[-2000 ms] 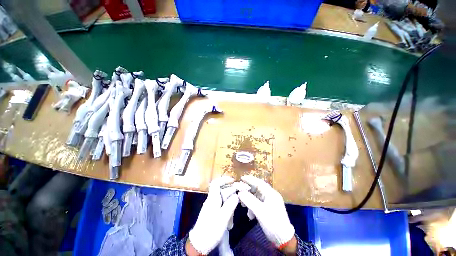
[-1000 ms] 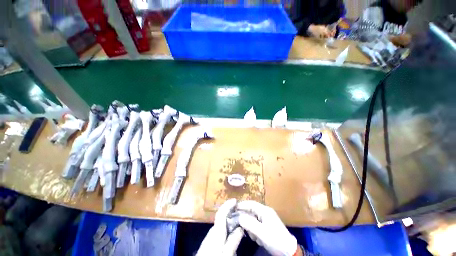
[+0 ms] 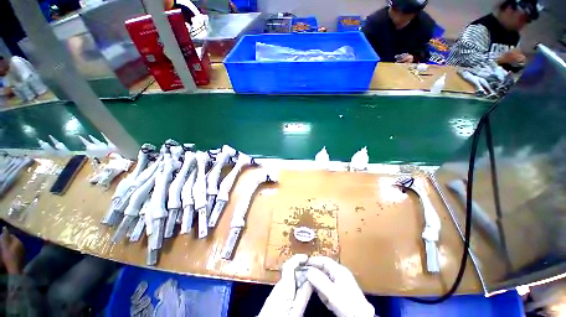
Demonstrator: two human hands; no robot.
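My left hand (image 3: 287,288) and my right hand (image 3: 338,286), both in white knit gloves, meet at the bench's front edge, just below the speckled square pad (image 3: 277,238). Their fingertips close together around a small pale part (image 3: 304,267), mostly hidden by the fingers. A small white oval ring (image 3: 304,233) lies on the pad. A row of overlapping white-grey curved handles (image 3: 166,192) lies at the left. A single handle (image 3: 243,210) lies between them and the pad, and another (image 3: 428,223) lies right of the pad.
Two nozzle bottles (image 3: 359,158) stand at the green belt's (image 3: 248,124) near edge. A black cable (image 3: 470,217) curves beside the shiny metal-and-clear box (image 3: 521,204). Blue bins sit below the bench, left (image 3: 217,300) and right (image 3: 447,308). A phone (image 3: 68,174) lies far left. People sit beyond the belt.
The view has tilted up, showing more beyond the belt, and the bench sits lower in the picture. The gloved hands remain together at the bench's front edge. The handles and ring have not visibly moved.
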